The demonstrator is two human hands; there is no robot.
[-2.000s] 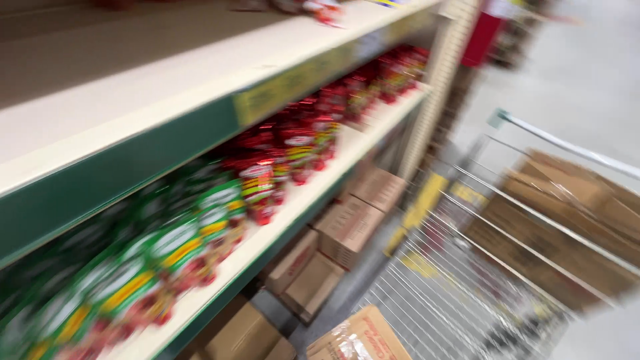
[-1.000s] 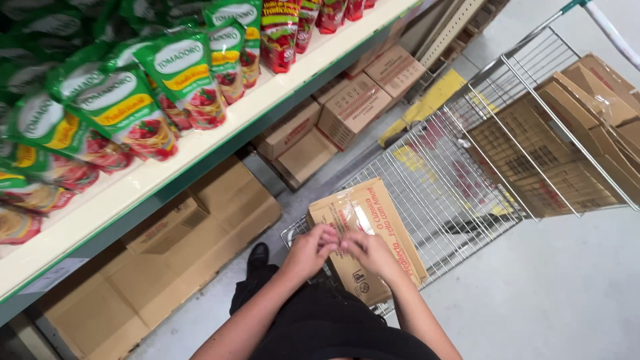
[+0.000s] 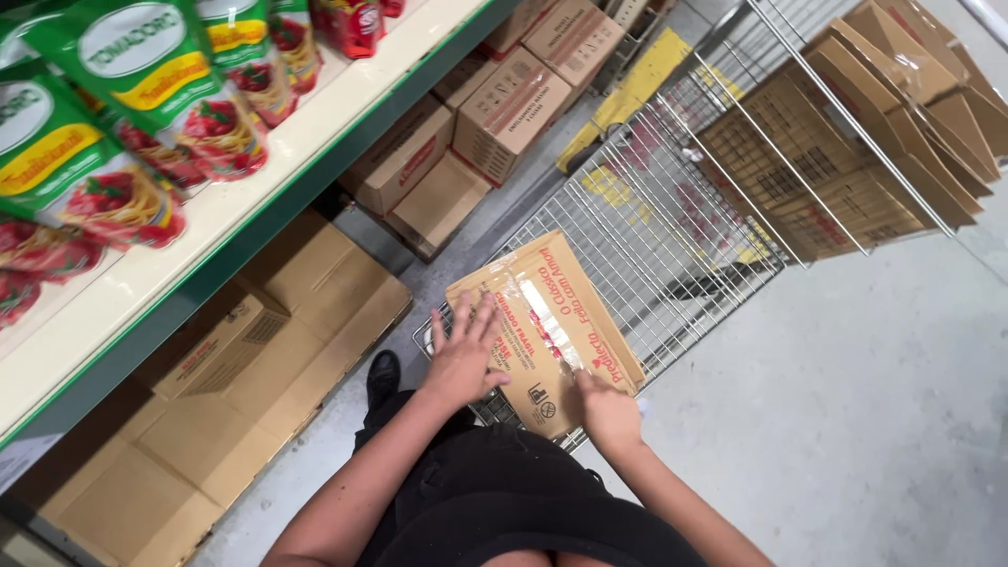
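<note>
A taped cardboard box (image 3: 543,331) with red printing lies on the near end of a wire cart (image 3: 630,228). My left hand (image 3: 466,354) rests on the box's left part with its fingers spread. At the lower right of the box, my right hand (image 3: 606,405) has curled fingers touching the surface by the clear tape; whether it grips anything there cannot be seen. The tape strip runs across the top of the box, with shiny patches and some red showing.
Flattened cartons (image 3: 835,134) stand in the cart's far end. On the left, a shelf (image 3: 236,213) holds green sauce pouches (image 3: 150,71) and red pouches (image 3: 350,24). Below are an open cardboard tray (image 3: 236,425) and closed cartons (image 3: 512,110). A yellow floor marking (image 3: 630,87) lies behind.
My hands were close together over the box's upper part a second ago; now they are apart, the right one lower on the box. The view has swung down from the shelf since two seconds ago.
</note>
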